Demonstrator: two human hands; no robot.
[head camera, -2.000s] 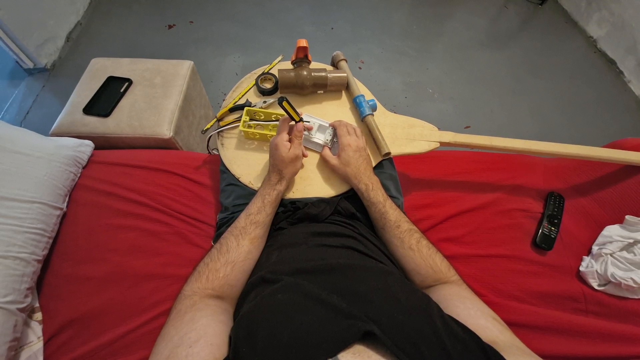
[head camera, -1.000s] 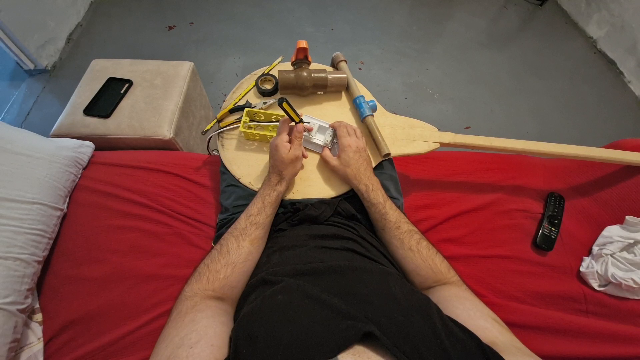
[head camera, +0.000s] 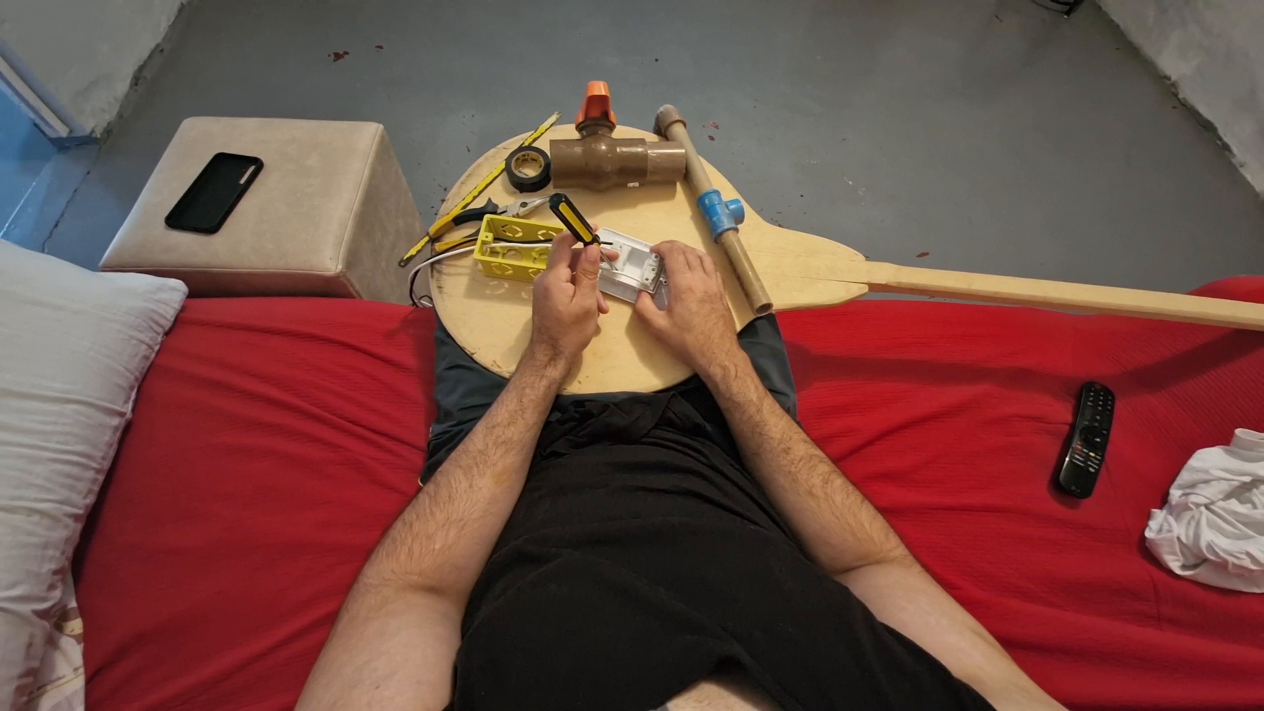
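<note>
My left hand (head camera: 568, 301) grips a small screwdriver (head camera: 575, 219) with a black and yellow handle, its tip hidden near the white part. On the right, my right hand (head camera: 688, 304) holds a white plastic electrical fitting (head camera: 627, 259), its hollow side up. Left of that fitting lies a yellow electrical junction box (head camera: 499, 249), with a white cable (head camera: 444, 257) running to it. Pliers (head camera: 509, 208) with dark handles rest just behind the box. All of this is on a round wooden board (head camera: 504, 341) across my lap.
Farther back on the board are a roll of black tape (head camera: 528, 168), a yellow folding rule (head camera: 474, 197), a brown ball valve (head camera: 602, 163) and a brown pipe (head camera: 741, 267) with a blue tee (head camera: 719, 211). A phone (head camera: 214, 193) lies on a beige pouf (head camera: 286, 247); a remote control (head camera: 1086, 439) lies right.
</note>
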